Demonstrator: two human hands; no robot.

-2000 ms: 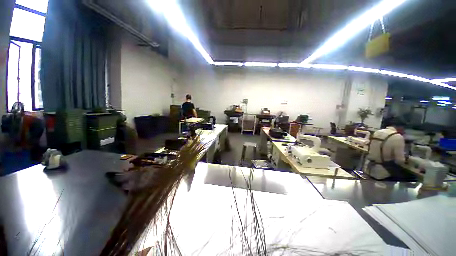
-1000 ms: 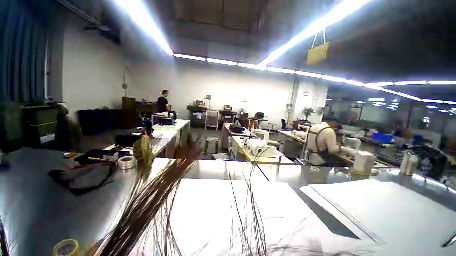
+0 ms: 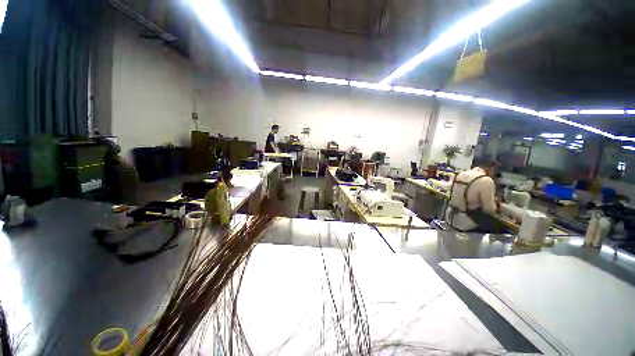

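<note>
A large white sheet point(image 3: 362, 295) lies on the grey metal-topped table point(image 3: 63, 278) right in front of me. A second stack of white sheets point(image 3: 564, 292) lies to its right, across a dark strip; several thin edges show on its left side. A yellow tape roll point(image 3: 111, 341) sits at the bottom left, cut a little by the frame's lower edge. Dark-brown strands, likely hair, hang across the lower middle and hide part of the sheet. Neither of my hands can be made out.
A whitish ring point(image 3: 193, 220) and a dark curved item point(image 3: 139, 243) lie at the table's far left. White sewing machines point(image 3: 381, 200) stand on benches beyond. A person in an apron point(image 3: 473, 198) works at the right; another person point(image 3: 272, 139) stands far back.
The view has swung right, then slightly back left. The yellow tape roll and the whitish ring have come into view. The sheets look unmoved on the table.
</note>
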